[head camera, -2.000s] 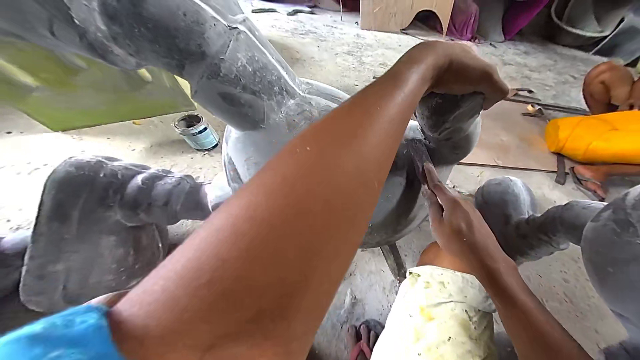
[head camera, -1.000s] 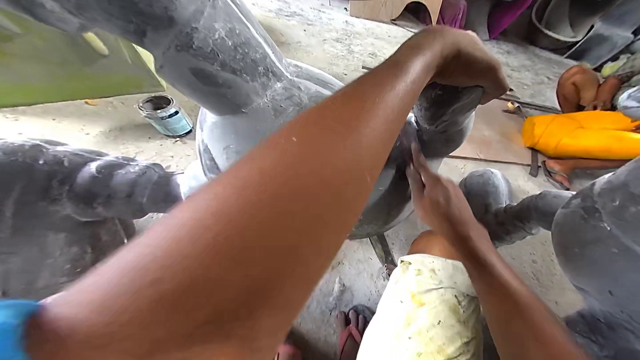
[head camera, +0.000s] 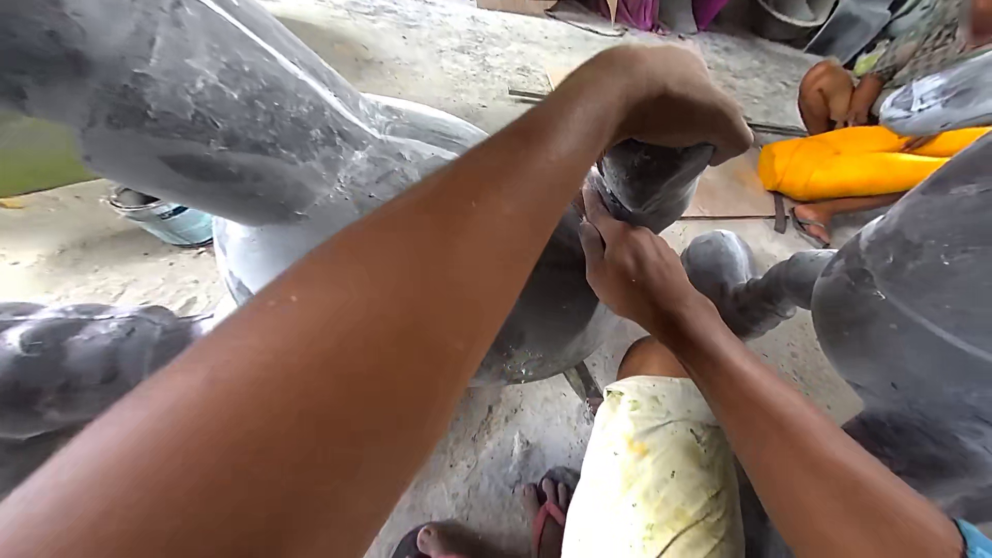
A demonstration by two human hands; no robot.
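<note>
A large grey sculpture with rounded, smooth parts stands before me, its surface marked with pale dust. My left hand is bent over the top of a dark grey knob-like part and rests on it; its fingertips are hidden behind. Just below, my right hand presses against the side of the sculpture with its fingers near the base of that part. Something small and dark may be under the right fingers, but it is largely hidden. My left forearm crosses in front of much of the sculpture.
Another grey sculpted form rises at the right, with a knobbed limb pointing inward. A paint can stands on the dusty floor at left. Beyond, a person in yellow trousers sits on the floor. My sandalled feet are below.
The view has drawn nearer to the sculpture. My left hand stays over the knob-like part, while my right hand has moved up closer to it.
</note>
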